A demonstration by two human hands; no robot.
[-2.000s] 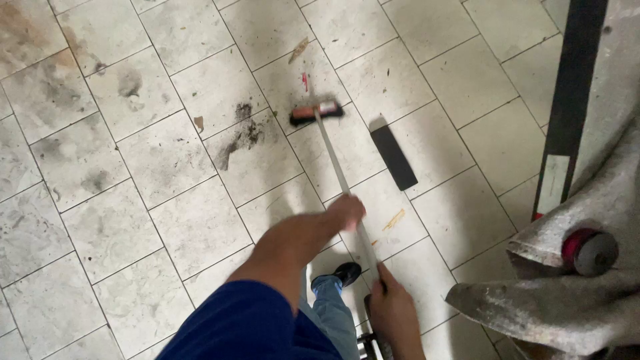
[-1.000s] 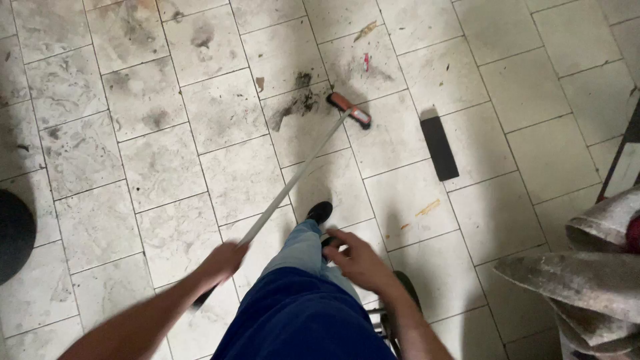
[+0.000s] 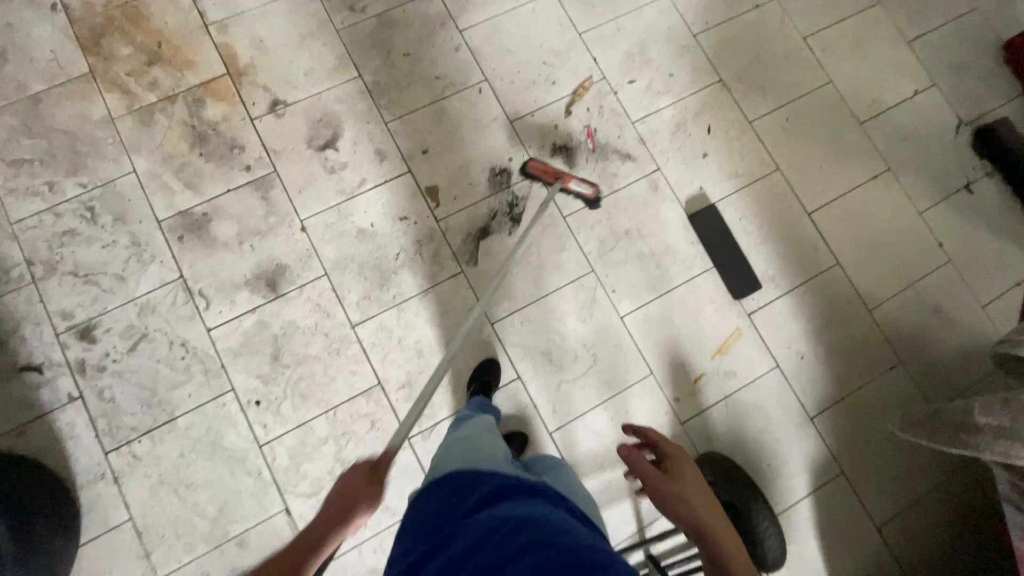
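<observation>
My left hand (image 3: pixel 358 494) is closed around the pale handle (image 3: pixel 472 328) of a push broom, low in the view. The handle slants up and right to the broom's red head (image 3: pixel 562 182), whose dark bristles touch the tiled floor beside a black smudge (image 3: pixel 506 210). Away from the handle, my right hand (image 3: pixel 658 468) has its fingers apart and holds nothing. Near the broom head lie a small red scrap (image 3: pixel 590 138) and a brownish scrap (image 3: pixel 579 97).
A flat black strip (image 3: pixel 725 251) lies on the tiles right of the broom. Beside my right hand stands a black wheel (image 3: pixel 741 512) with metal bars. A dark round object (image 3: pixel 36 516) is at lower left, and greyish draped material (image 3: pixel 972 424) at the right edge.
Two seconds ago both hands were on the broom handle; my right hand has let go. My left hand and the handle's near end have swung to the left.
</observation>
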